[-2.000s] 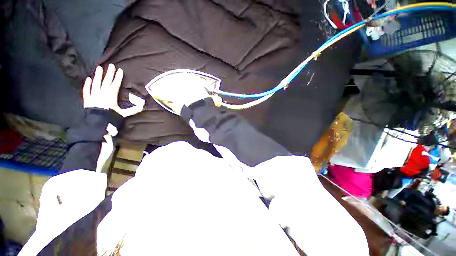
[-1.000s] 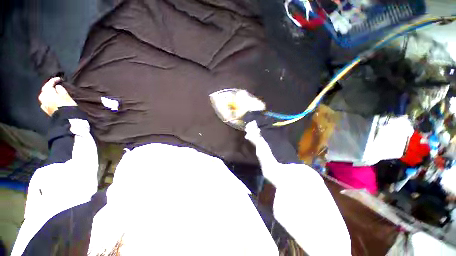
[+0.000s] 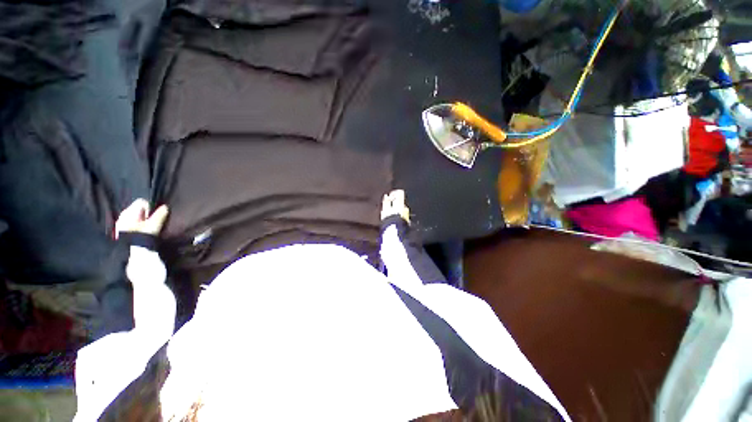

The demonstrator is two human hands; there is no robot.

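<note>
The dark brown-black garment (image 3: 264,173) lies wrinkled on the dark table cover (image 3: 441,198), with folds across it. A small white label (image 3: 202,236) shows near its lower left. My left hand (image 3: 143,218) is at the garment's lower left edge, fingers bent on the cloth. My right hand (image 3: 395,206) is at its lower right edge, fingers on the cloth. Both seem to hold the edge, though the fingertips are small and overexposed. The steam iron (image 3: 453,136), with an orange-brown handle, stands apart to the right, touched by neither hand.
Blue and yellow hoses (image 3: 569,111) run from the iron to the upper right. The worn yellow-brown iron rest (image 3: 517,181) is at the right table edge. A brown surface (image 3: 577,321) is at lower right, a pink bundle (image 3: 617,218) beyond. Dark garments (image 3: 45,41) lie upper left.
My right hand has let go of the iron, which now sits further right, and is at the garment's edge. My left hand has moved right and down. The garment appears lower and narrower.
</note>
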